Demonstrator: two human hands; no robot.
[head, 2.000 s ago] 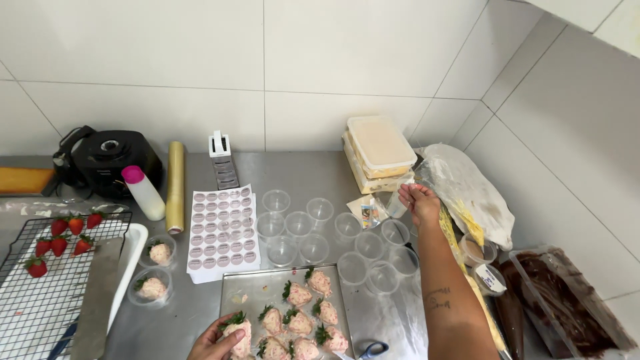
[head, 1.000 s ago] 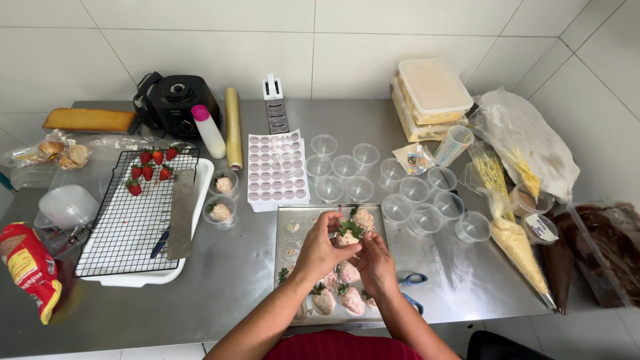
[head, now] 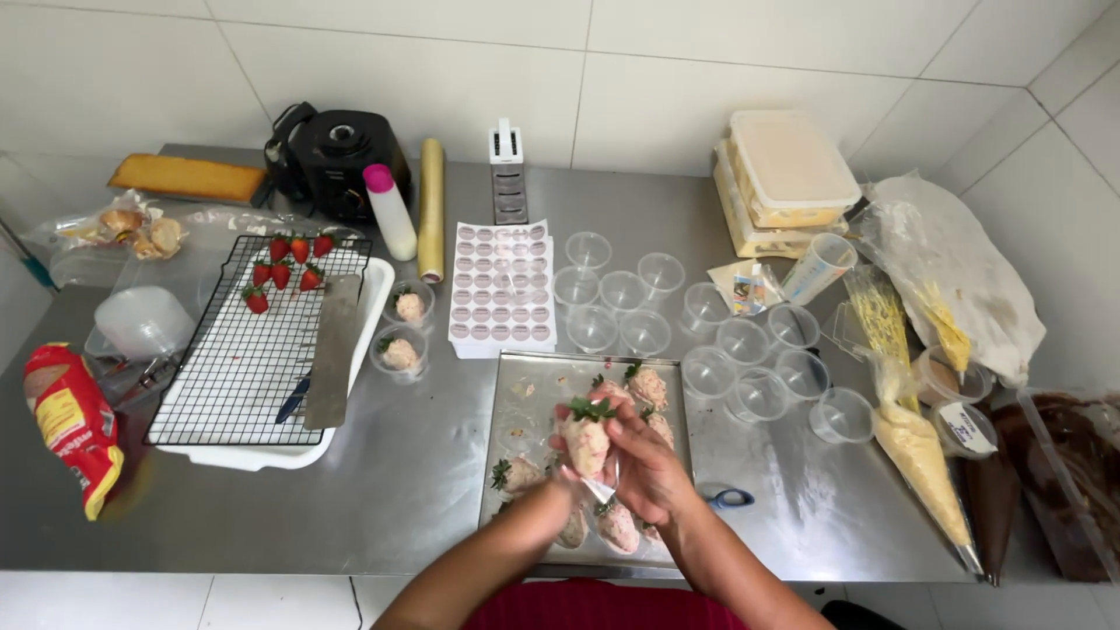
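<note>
A coated strawberry with green leaves (head: 586,444) is held upright above the metal tray (head: 682,503), between my two hands. My right hand (head: 646,464) has its fingers around the strawberry's right side. My left hand (head: 564,486) is blurred at its lower left, its fingers largely hidden. Below the strawberry, between the hands, shows a small white pointed piece (head: 600,490); what it is cannot be told. More coated strawberries (head: 618,529) lie in the tray, partly behind my hands and forearms. Clear plastic cups (head: 591,329) stand behind the tray and to its right.
Left are two cups with coated strawberries (head: 400,353), and a black wire rack (head: 236,367) bearing red strawberries (head: 255,299) and a metal spatula (head: 331,359). Round stickers (head: 501,284) lie behind the tray. Right are blue-handled scissors (head: 731,499), a filled piping bag (head: 919,464) and stacked containers (head: 792,171).
My right hand has come from beside the stacked containers to the tray, where it meets my left hand at a coated strawberry. Since one second ago, the strawberry has turned more upright.
</note>
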